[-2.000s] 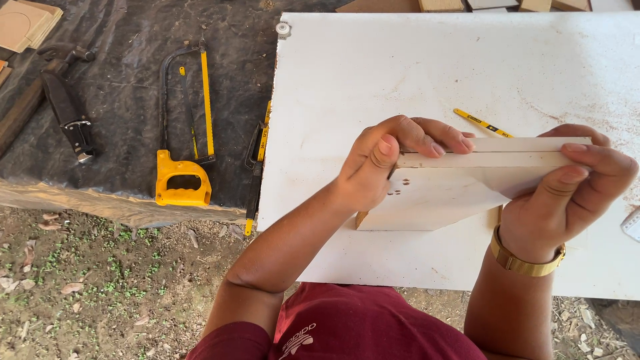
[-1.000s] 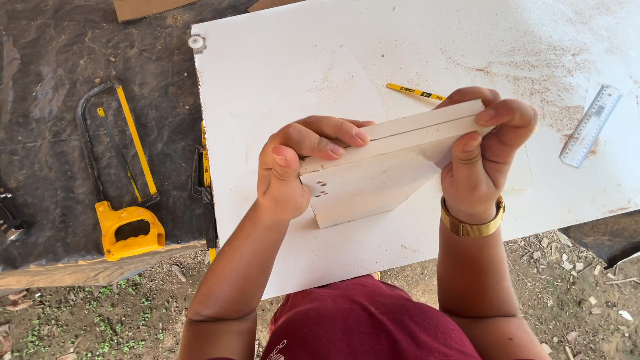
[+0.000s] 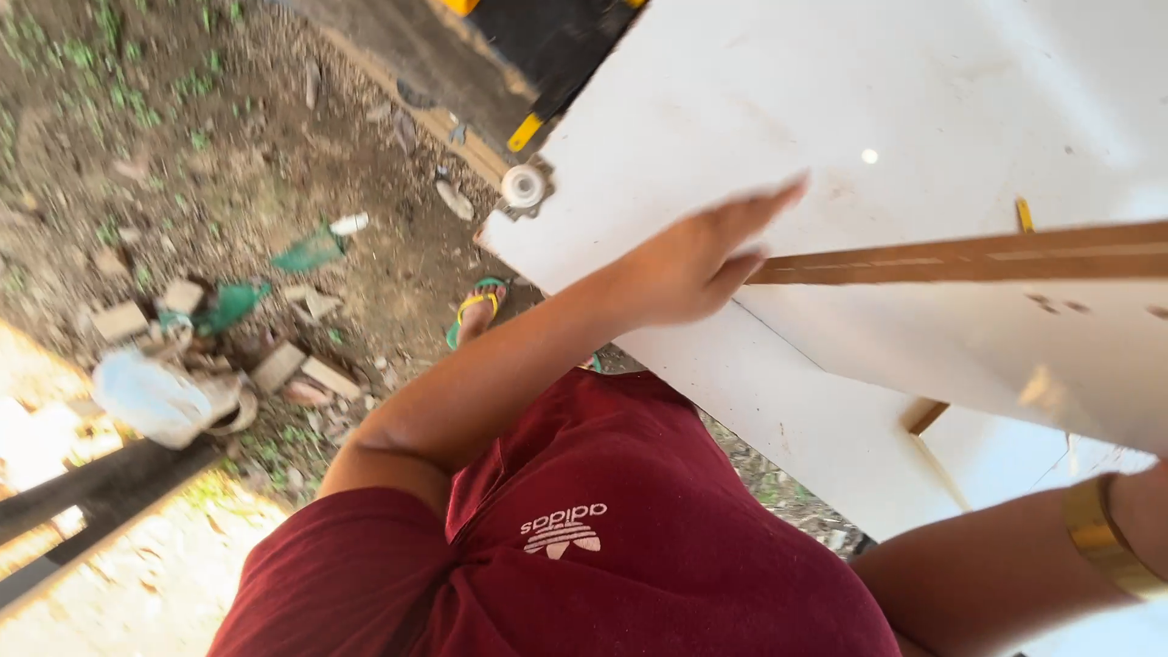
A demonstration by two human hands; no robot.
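My left hand (image 3: 703,260) has its fingers stretched out and its thumb apart, blurred, beside the near end of a white-faced wooden board. Whether it touches the board is unclear. The board's brown edge (image 3: 958,255) runs to the right side of the view, and its white face (image 3: 967,328) bears a few small dark marks. Only the wrist and a small part of my right hand (image 3: 1152,511) show at the right edge, below the board; its fingers are out of view. A small brown-edged piece (image 3: 925,415) is partly visible below the board.
The white tabletop (image 3: 675,137) has a round white fitting (image 3: 524,187) at its corner. A yellow-ended tool (image 3: 526,132) lies beside it, and a yellow item (image 3: 1025,214) lies behind the board. Wood offcuts (image 3: 278,367) and a plastic bag (image 3: 151,394) lie on the ground.
My left hand has come off the white boards it was holding, and its fingers have straightened. The view has swung strongly toward the ground at the left.
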